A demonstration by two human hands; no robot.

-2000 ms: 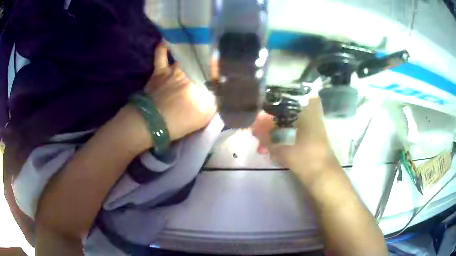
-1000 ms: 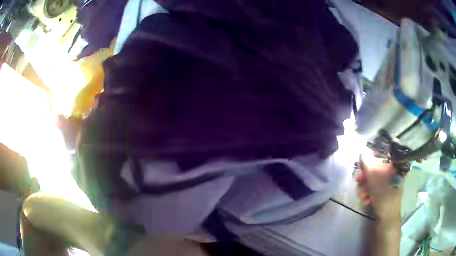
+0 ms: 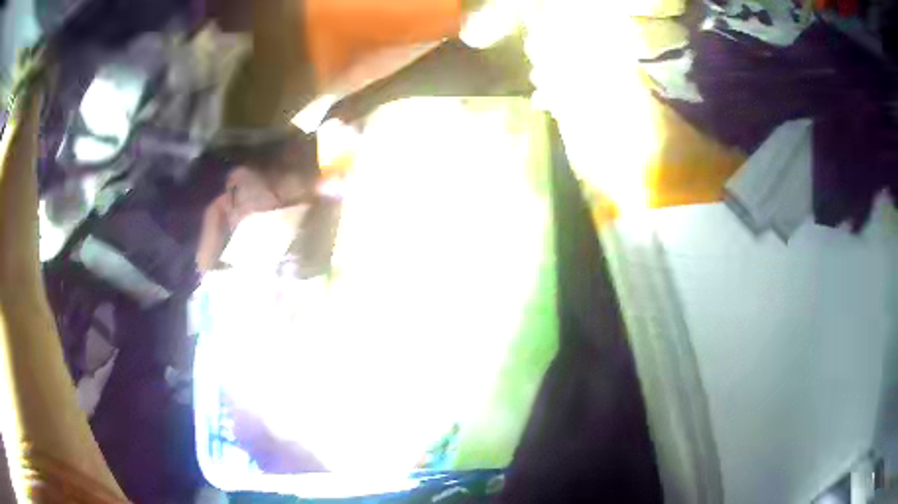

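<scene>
My left arm runs up the far left edge; my left hand is small and blurred at the upper left, over piled cloth, and I cannot tell whether it holds anything. My right hand is out of the picture. A heap of dark and pale cloth lies beside the arm. A large, glaring pale surface with a rounded white rim fills the middle; the glare hides what it is. A dark purple garment with a light grey panel lies at the upper right.
The white table stands at the right, its long edge running down the picture. A dark gap lies between it and the glaring surface. A blurred skin-toned shape, possibly part of a person, shows left of centre. Orange and yellow patches show at the top.
The view has swung far to the left. The sewing machine, the large dark garment and my right hand have left the picture. My left arm now shows at the far left edge.
</scene>
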